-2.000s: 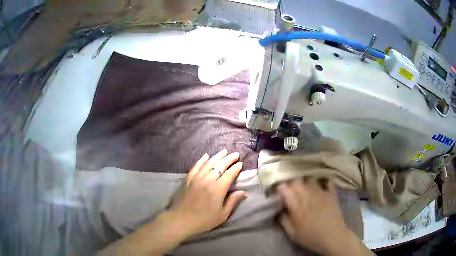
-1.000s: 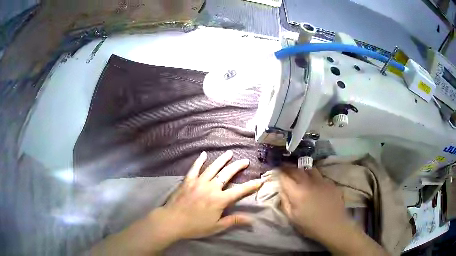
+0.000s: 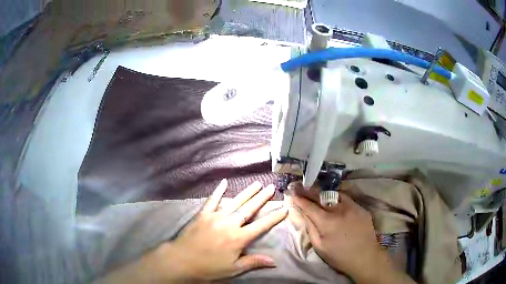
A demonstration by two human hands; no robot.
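Note:
A dark brown panel (image 3: pixel 150 138) lies flat with soft folds left of the needle, joined along its lower edge to grey-taupe cloth (image 3: pixel 133 227). My left hand (image 3: pixel 227 233) lies flat on the seam area with fingers spread, a ring on one finger. My right hand (image 3: pixel 333 227) presses on the cloth just below the presser foot (image 3: pixel 284 182), fingertips close to it; whether it pinches the cloth is hidden. Beige cloth (image 3: pixel 427 211) bunches right of my right hand, under the machine arm. The white sewing machine (image 3: pixel 355 122) stands over the work.
A blue air tube (image 3: pixel 366 54) runs along the top of the machine head. A keypad (image 3: pixel 496 77) is at the upper right edge. The white table (image 3: pixel 50 150) curves round the left. A brown sheet (image 3: pixel 122 22) lies behind it.
My right hand has moved up and inward to beside the presser foot. The beige cloth has bunched up to the right. My left hand stays on the cloth, its fingers spread wider.

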